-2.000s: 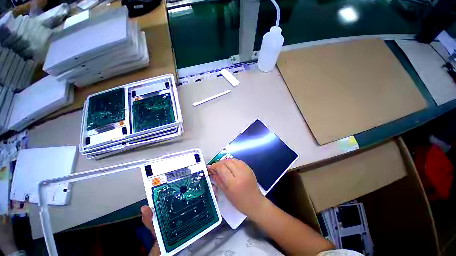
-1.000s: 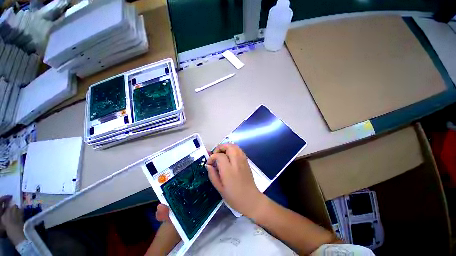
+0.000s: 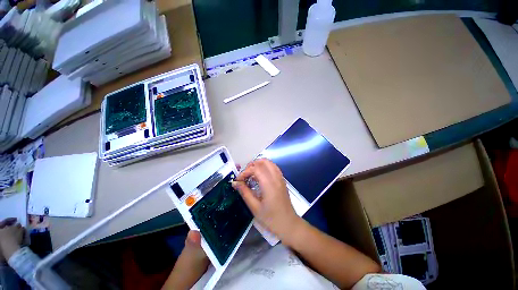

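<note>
An open housing with a circuit board [image 3: 222,218] is tilted up in front of me, its white frame reaching to the lower left. My left hand [image 3: 193,255] grips its lower edge, thumb at the side, the other fingers hidden behind it. My right hand [image 3: 267,190] has its thumb and fingertips pinched at the board's upper right corner; what lies between them is too small to tell. An LCD writing panel [image 3: 306,158], dark and glossy in a white frame, lies just beyond my right hand, partly covered by it.
Stacked open housings [image 3: 156,141] stand at the back left, white housings [image 3: 105,42] behind them. A stylus [image 3: 246,92], small white part [image 3: 267,65], squeeze bottle [image 3: 318,28] and cardboard sheet [image 3: 417,79] lie or stand beyond. A back cover [image 3: 62,184] is left; a carton [image 3: 420,195] right. Another person's hand [image 3: 11,241] shows far left.
The held housing has turned and tilted more to the right. My right hand has moved from beside the board onto its upper right corner. The camera view has shifted slightly.
</note>
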